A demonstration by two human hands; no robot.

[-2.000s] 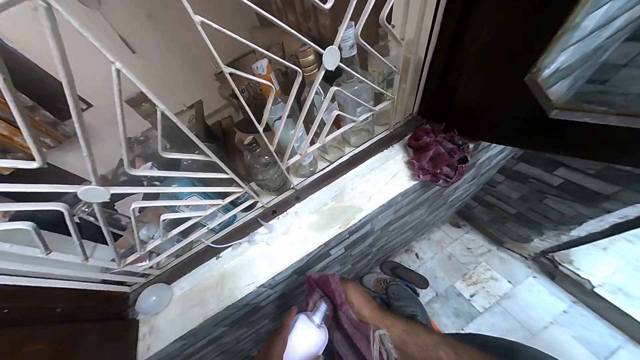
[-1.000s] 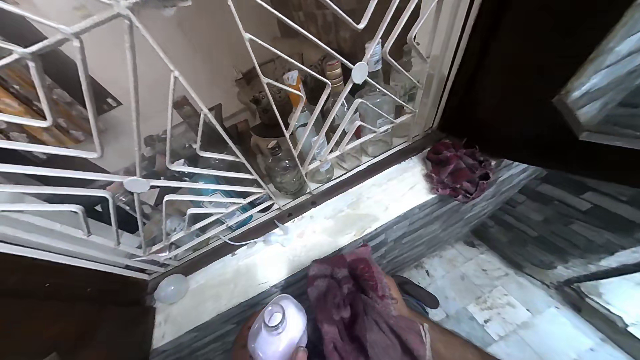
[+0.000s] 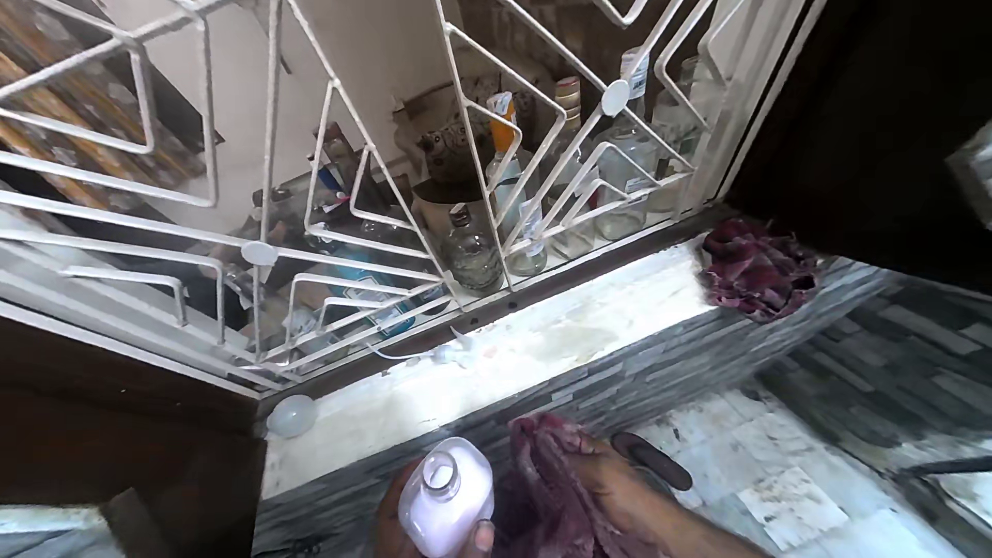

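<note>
A glass bottle with pale lilac contents (image 3: 449, 504) and an uncapped neck is held in my left hand (image 3: 394, 508), its mouth tilted up toward the camera. To its right, my right hand (image 3: 601, 473) grips a maroon cloth (image 3: 546, 488) that hangs in folds down past the bottom of the view. The cloth is beside the bottle; whether they touch is unclear. A second crumpled maroon cloth (image 3: 756, 267) lies at the right end of the white window sill (image 3: 434, 387).
A white metal grille (image 3: 260, 253) spans the window, with several glass bottles (image 3: 471, 260) behind it. A translucent round object (image 3: 292, 416) and a white cable (image 3: 446, 354) rest on the sill. A dark sandal (image 3: 651, 459) is on the tiled floor (image 3: 790, 504).
The bottle has turned so its mouth now faces the camera. The cloth in my right hand was across the bottle's neck two seconds ago and is now to its right.
</note>
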